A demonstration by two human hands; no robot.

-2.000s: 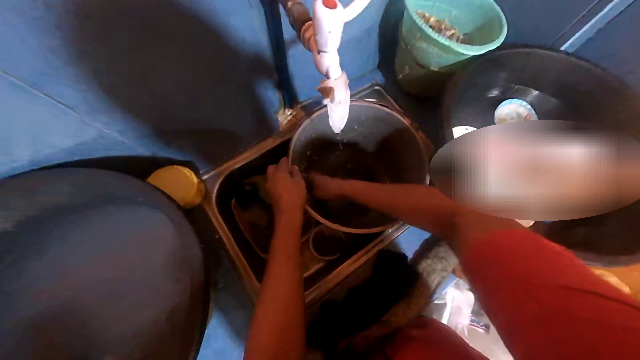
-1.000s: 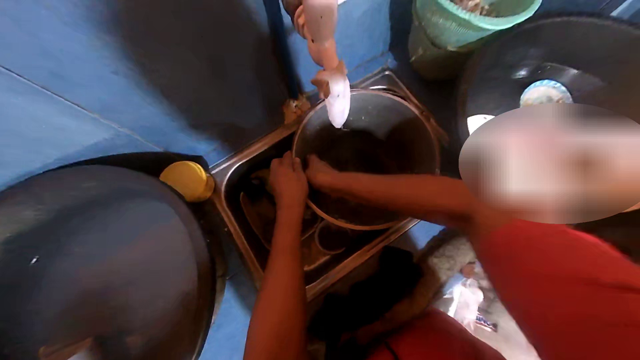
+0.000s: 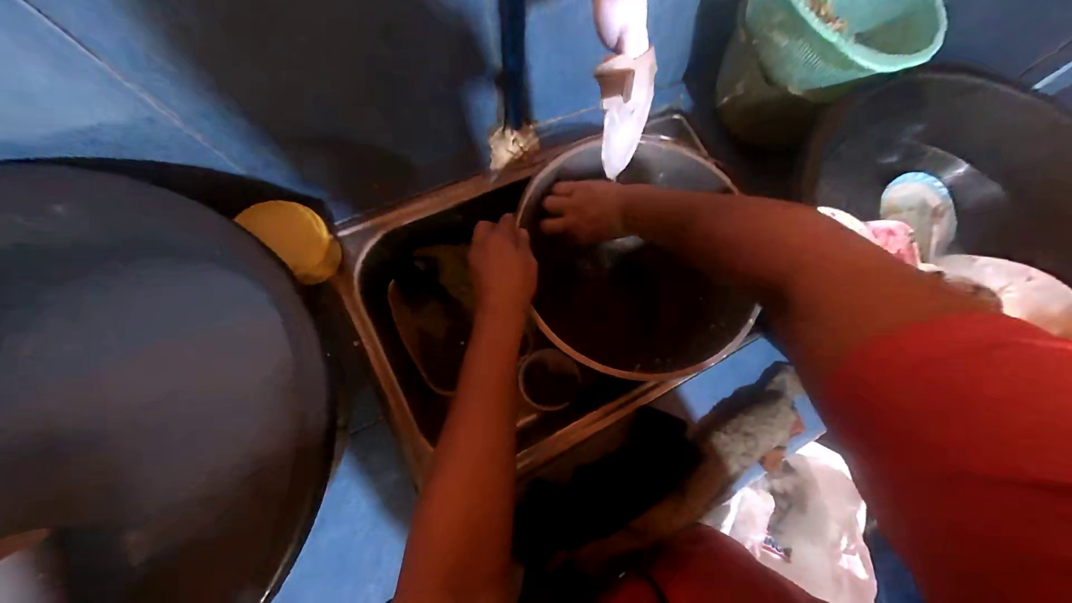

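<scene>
A large round metal pot (image 3: 670, 360) rests tilted on the right part of a metal sink (image 3: 377, 368). My left hand (image 3: 502, 264) grips the pot's left rim. Inside the pot, near its upper left wall, is my right hand (image 3: 586, 209), fingers bent; whether it holds anything is too dark to tell. Above the pot hangs a faucet with a pale plastic piece (image 3: 628, 117) at its end. In the sink, left of the pot, lie dark dishes and a small round cup (image 3: 549, 379).
A yellow round lid or container (image 3: 293, 241) sits at the sink's left corner, beside a big dark round vessel (image 3: 151, 360). Behind right stand a green plastic basket (image 3: 888, 59) and a black basin (image 3: 1005, 142) with items. A plastic bag (image 3: 812, 519) lies lower right.
My right hand has moved from the pot's left side up toward its upper left wall. My left hand stays at the rim. The view has shifted.
</scene>
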